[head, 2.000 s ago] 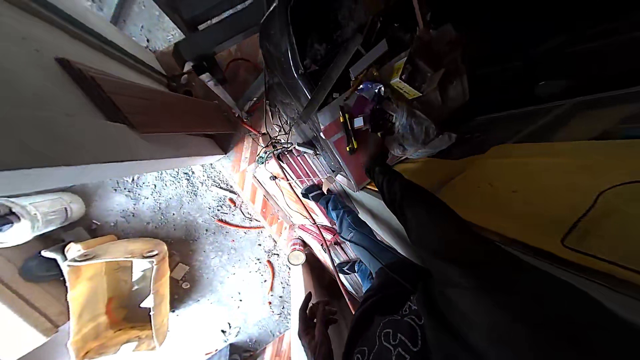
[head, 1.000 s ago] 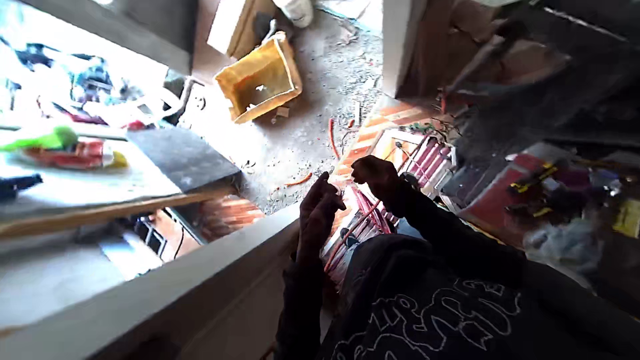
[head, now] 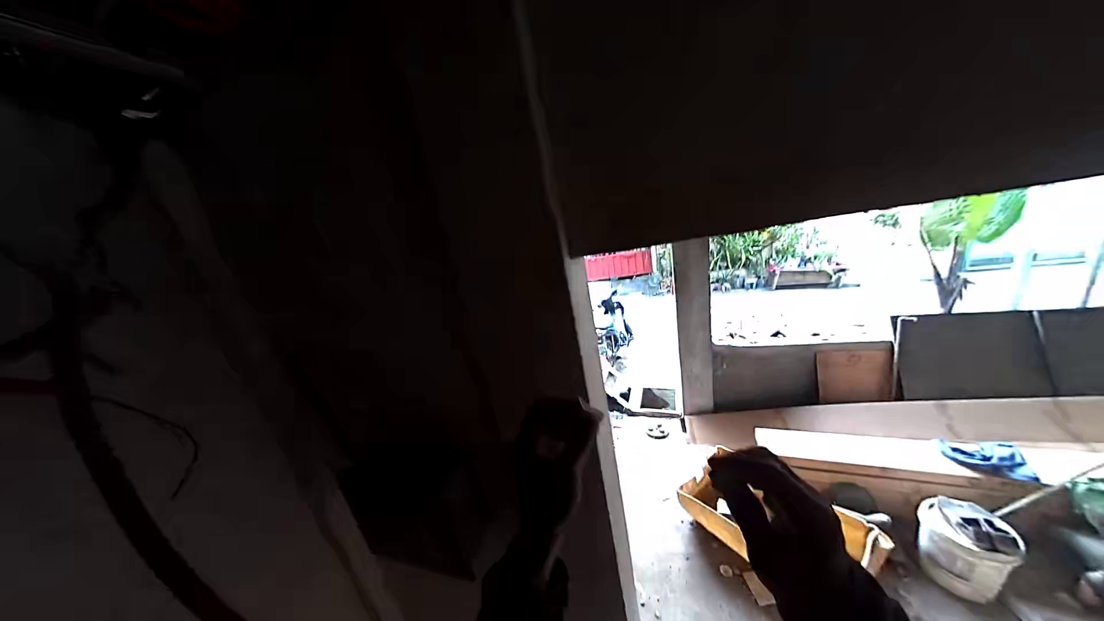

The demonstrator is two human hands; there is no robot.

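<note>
Both hands are raised in front of me and appear as dark silhouettes. My left hand is low at the centre, against the dark wall beside the pale edge of the opening; its fingers are bent, and whether something small is between them is too dark to tell. My right hand is lower right, its fingers curled with the tips near the thumb; no held thing can be made out. Behind it in the view, on the floor, lies a yellow plastic container, partly hidden by that hand.
A white bucket stands right of the container. Behind runs a wooden bench or ledge with a blue cloth. A post divides the openings to the outside. A dark thick cable or hose hangs at left.
The view has swung widely, from the floor and cluttered work area to the wall and the openings. My left and right hands, close together one second ago, are now farther apart.
</note>
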